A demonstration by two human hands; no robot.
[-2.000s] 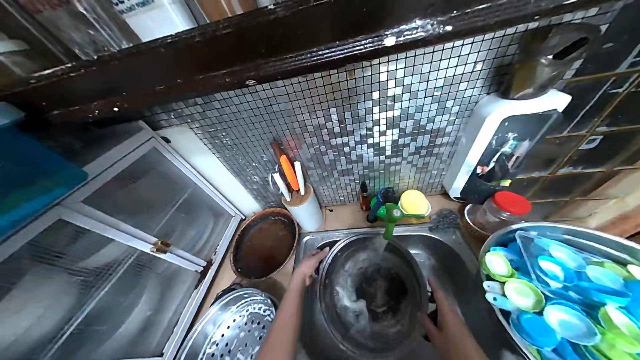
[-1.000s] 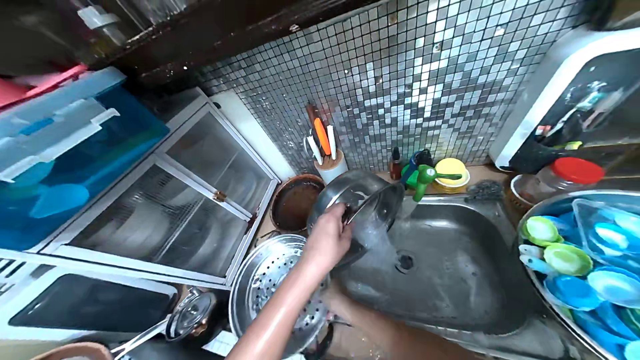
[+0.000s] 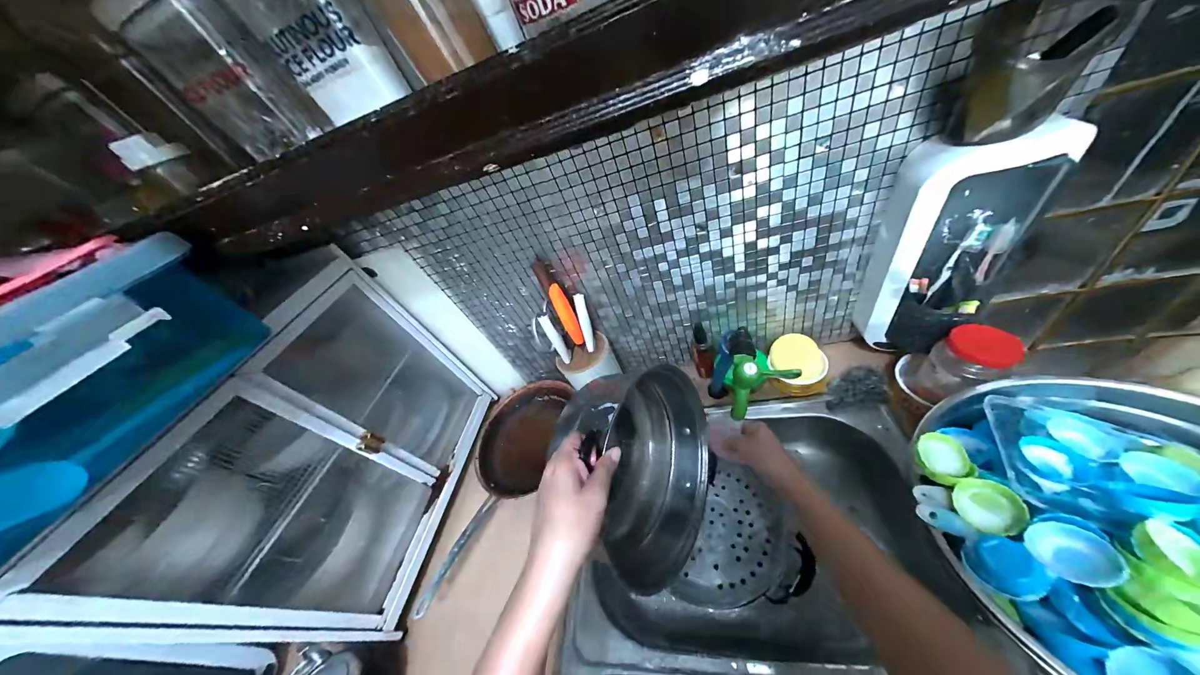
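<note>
My left hand [image 3: 574, 492] grips the black handle of a steel pot [image 3: 656, 478], which is tilted on its side over the left part of the sink. Behind and to the right of the pot, a perforated steel steamer tray [image 3: 736, 534] with a dark handle stands tilted in the sink basin [image 3: 872, 562]. My right hand [image 3: 755, 445] is at the upper edge of the steamer, just below the green faucet [image 3: 745, 375]; its fingers are partly hidden, and whether they hold the rim cannot be told.
A frying pan [image 3: 520, 439] and a knife holder [image 3: 591, 361] stand left of the sink. To the right is a large basin [image 3: 947, 398] of blue and green plastic dishes. A dark shelf [image 3: 562, 103] overhangs the tiled wall. A glass-fronted cabinet [image 3: 366, 441] stands at the left.
The perforated steamer, left of the sink a second ago, is now in the sink. My right hand has moved up toward the faucet. My left hand still holds the tilted pot.
</note>
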